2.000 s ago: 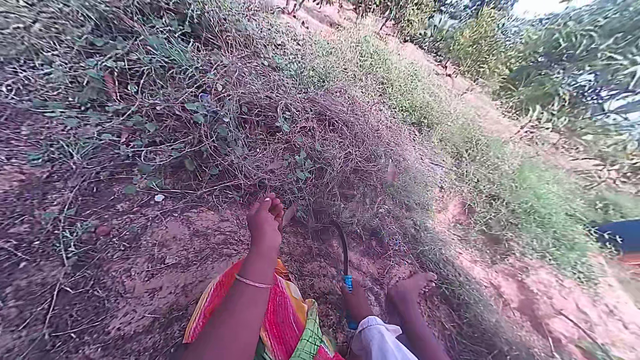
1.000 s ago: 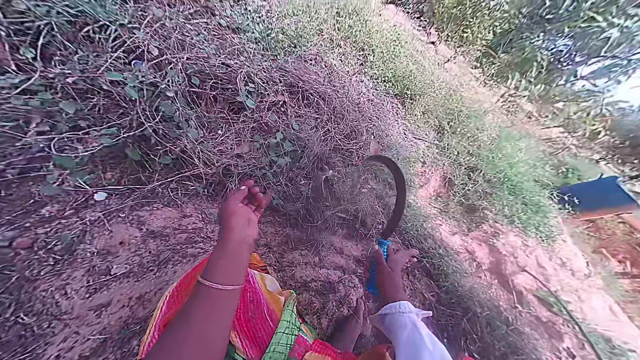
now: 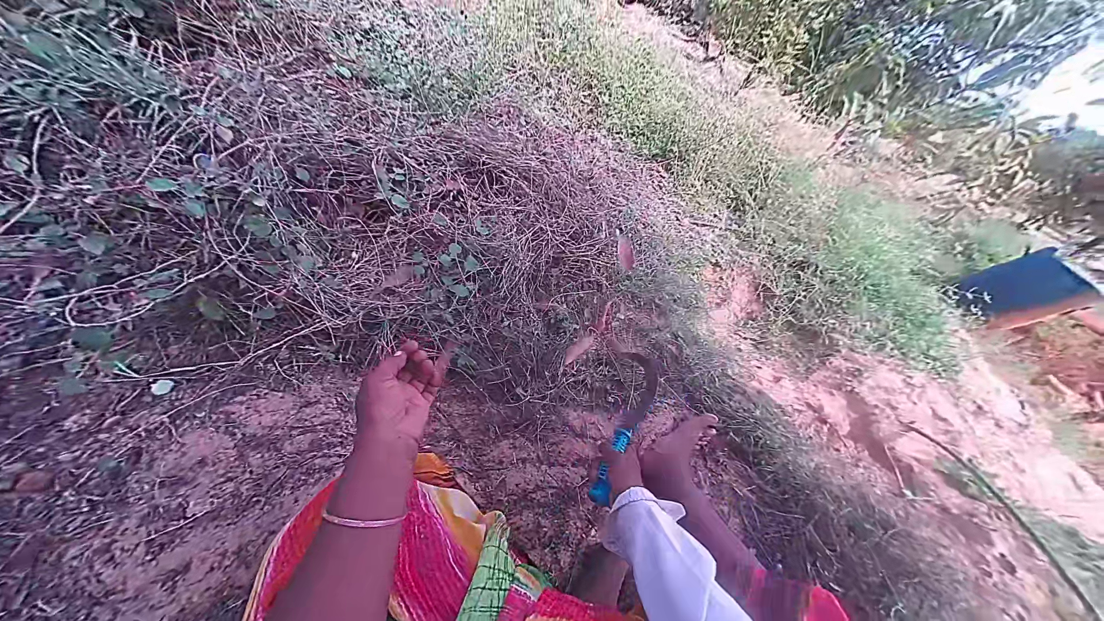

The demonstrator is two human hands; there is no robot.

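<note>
My right hand (image 3: 619, 470), at the end of a white sleeve, grips the blue-wrapped handle of a sickle (image 3: 645, 379). The sickle's dark curved blade reaches up into dry, tangled grass (image 3: 552, 207) in front of me. My left hand (image 3: 401, 392), with a bangle at the wrist, is raised palm up at the lower edge of the grass, its fingers slightly curled and apart, and I see nothing held in it. A few reddish-brown leaves (image 3: 580, 348) show just above the blade.
My bare foot (image 3: 681, 444) rests on the soil right beside my right hand. Colourful cloth (image 3: 440, 552) covers my lap. Leafy vines (image 3: 453, 267) run through the grass. A dark blue object (image 3: 1026, 285) lies at the far right, beyond a sloping earth bank (image 3: 957, 414).
The sickle, raised with its whole curve showing one second ago, is now lower, its tip in the grass. My left hand stays near the grass edge. The view has shifted.
</note>
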